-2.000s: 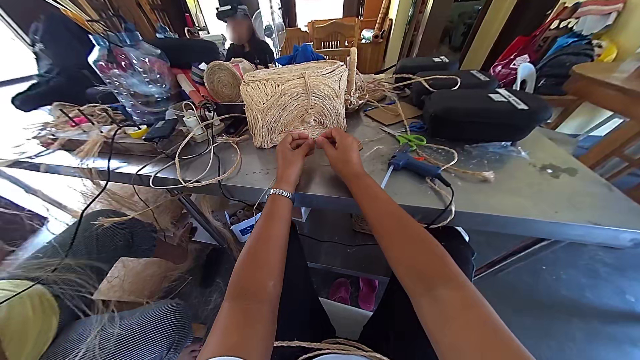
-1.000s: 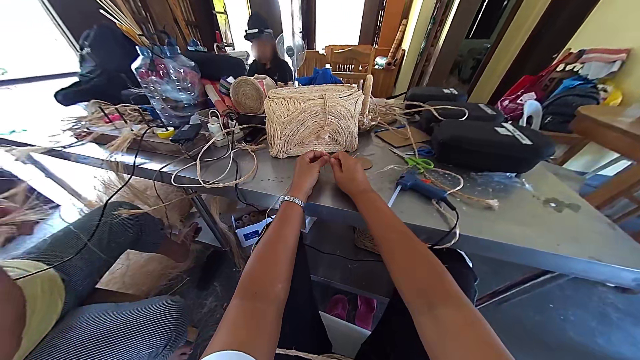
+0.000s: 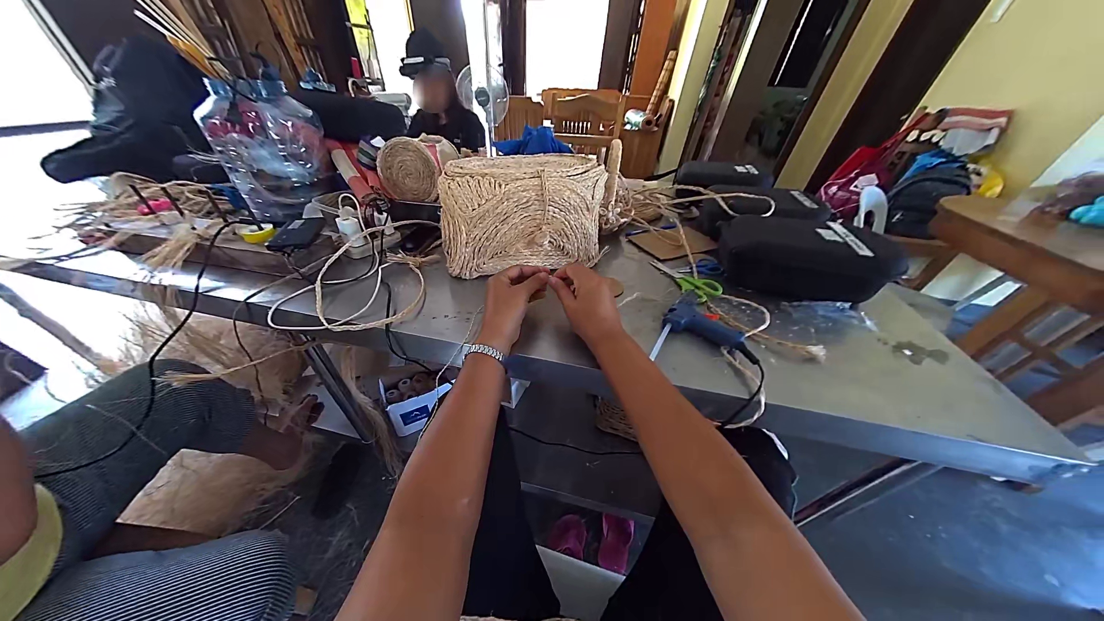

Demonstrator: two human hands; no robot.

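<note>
A box-shaped woven fibre bag [image 3: 522, 216], covered in coiled and braided cord, stands upright on the metal table [image 3: 828, 371]. Just in front of its lower edge, my left hand [image 3: 516, 297] and my right hand [image 3: 584, 297] meet, thumbs and forefingers pinched together at the tips. Whether something thin lies between the fingertips is too small to tell. To the right of my right hand lie a blue hot glue gun [image 3: 703, 323] and green-handled scissors [image 3: 699, 286]. A round brown piece [image 3: 614, 286] shows partly behind my right fingers.
Black cases [image 3: 806, 259] stand at the right back. A white cable loop [image 3: 345, 323], a power strip and loose fibre lie at the left, near plastic-wrapped bottles [image 3: 267, 147]. A seated person's legs [image 3: 172, 414] are at lower left; another person [image 3: 440, 103] sits beyond the table.
Both hands stay together in front of the bag, with fingertips close. The view has shifted slightly. Nothing on the table has plainly moved.
</note>
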